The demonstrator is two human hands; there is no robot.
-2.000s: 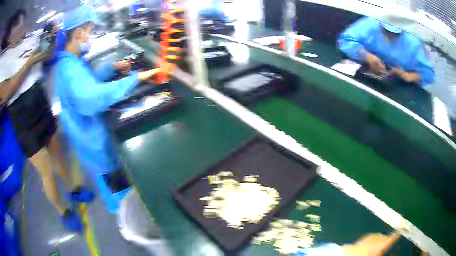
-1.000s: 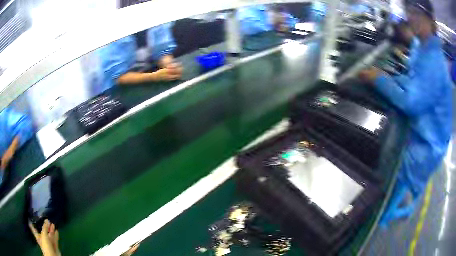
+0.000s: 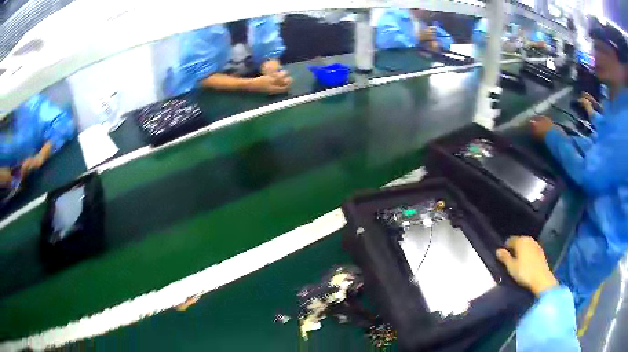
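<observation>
An opened tablet unit (image 3: 451, 265) lies in a black foam tray (image 3: 375, 265) at the lower right. Its dark mainboard (image 3: 396, 216) with a green patch is at the top end, above the large silver-white battery. A thin dark cable (image 3: 428, 251) curves over the battery. My right hand (image 3: 529, 265), in a light blue sleeve, holds the tray's right rim with bent fingers; its grip underside is hidden. My left hand is not in view.
A mixed pile of small cream and dark parts (image 3: 330, 299) lies left of the tray. Another tray with a tablet (image 3: 509, 172) stands behind it. A tray (image 3: 72, 213) sits on the green belt at left. A person (image 3: 595, 158) stands at right; others work opposite.
The view has swung from the left part of the bench to this tray. My right hand has come into view on its right rim. The hand at the lower left has left the picture.
</observation>
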